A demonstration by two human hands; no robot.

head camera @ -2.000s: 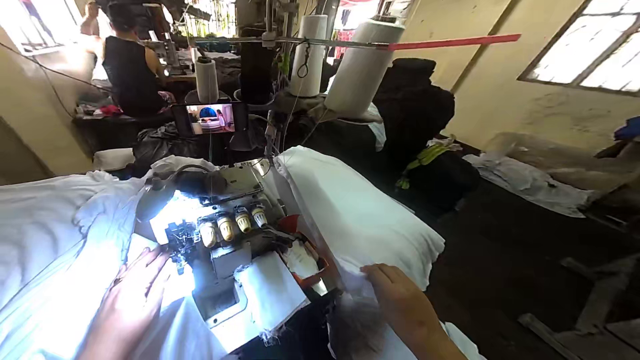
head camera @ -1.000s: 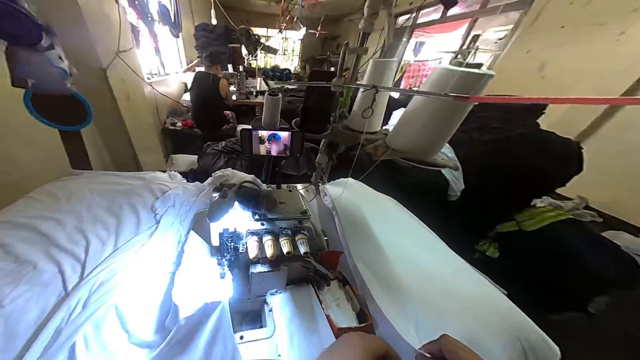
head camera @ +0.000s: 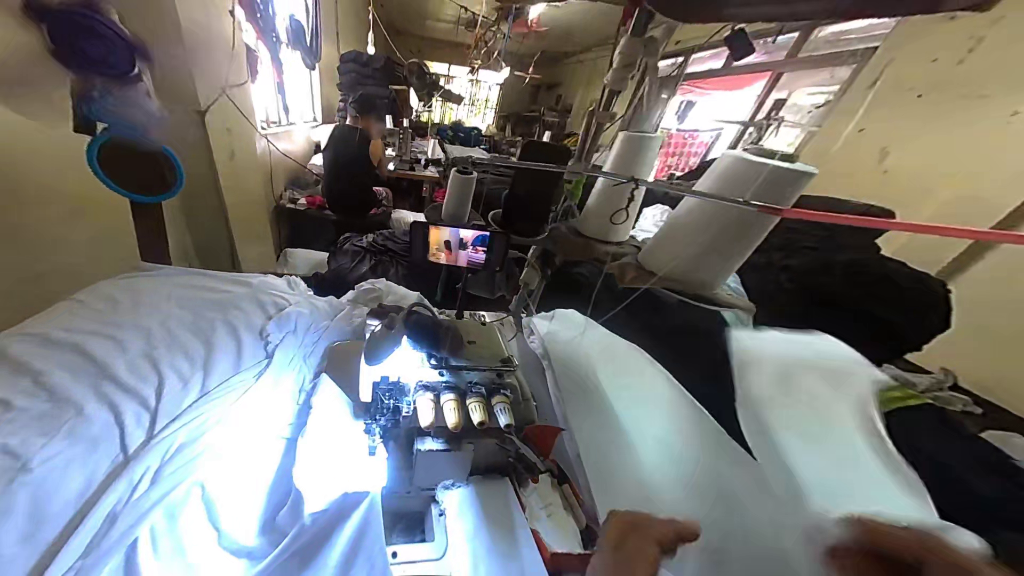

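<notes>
My left hand (head camera: 640, 542) is at the bottom edge, over white fabric (head camera: 632, 400) to the right of an overlock sewing machine (head camera: 472, 344); whether its fingers grip the cloth is not plain. My right hand (head camera: 896, 548), blurred, is at the lower right beside a raised or folded white fabric panel (head camera: 816, 400); its fingers cannot be made out. The machine's lamp lights its needle area and several tension dials (head camera: 452, 408). More white fabric (head camera: 160, 384) spreads left of the machine and reaches the needle area.
Large white thread cones (head camera: 724, 220) stand behind the machine, below a metal rod with a red end (head camera: 896, 224). A phone (head camera: 458, 246) is mounted behind the machine head. A red container (head camera: 564, 560) holds scraps beside the machine. Dark fabric heaps lie at right. A person sits farther back.
My left hand has left the lit cloth by the needle area and is now right of the machine. A white panel has been raised or folded over at right. The view has swung left.
</notes>
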